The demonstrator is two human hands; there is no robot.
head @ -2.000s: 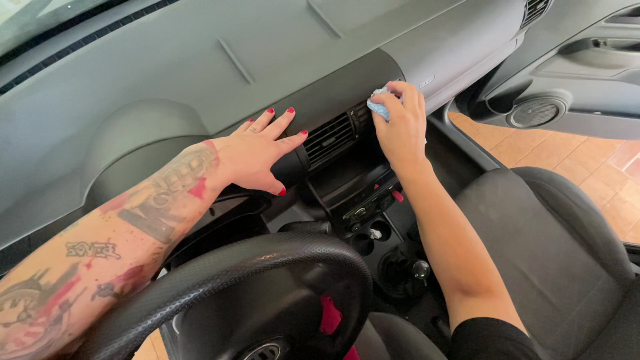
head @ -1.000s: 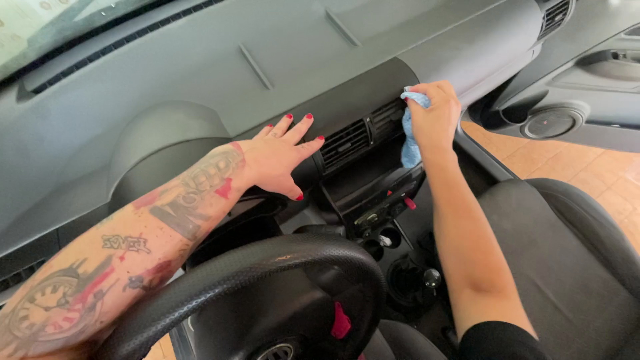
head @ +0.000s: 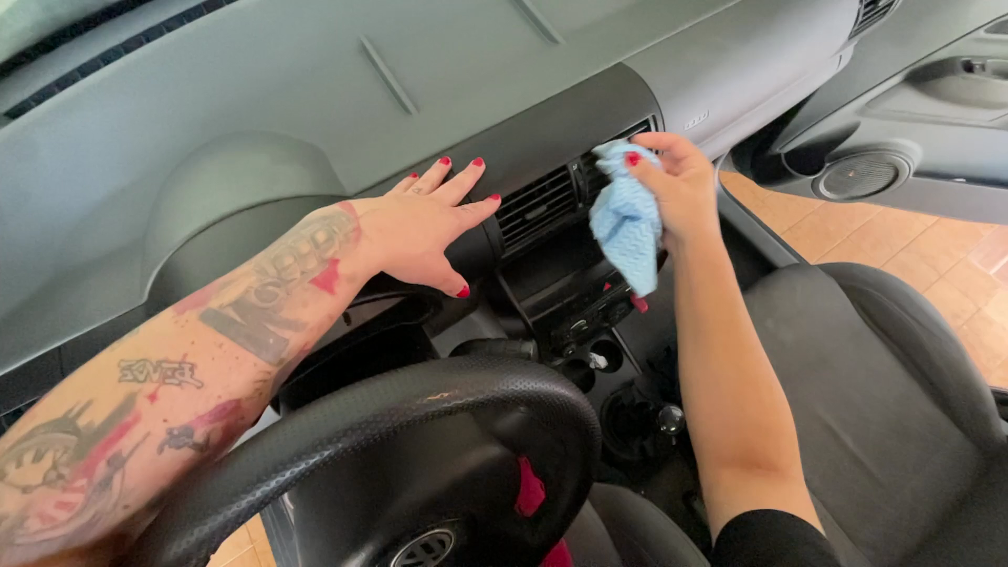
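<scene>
My left hand (head: 417, 224) rests with spread fingers on the dark centre part of the dashboard (head: 551, 130), left of the louvred air vent (head: 539, 209). Nothing is held in it. Between the thumb and fingers of my right hand (head: 681, 185) hangs a crumpled light blue cloth (head: 628, 216). The cloth is in front of the right-hand centre vent (head: 642, 130) and partly covers it; whether it touches the vent I cannot tell. Its lower tip hangs over the centre console controls.
A black steering wheel (head: 378, 409) fills the lower middle. Beyond it are cup holders (head: 605, 350) and a gear lever with a round knob (head: 670, 420). The passenger seat (head: 866, 394) stands at right. Farther off, the passenger door (head: 937, 169) is open above a tiled floor (head: 866, 236).
The cloth, bunched up at the vent two seconds ago, now hangs down from my right hand. My left hand stays on the dashboard with its fingers spread.
</scene>
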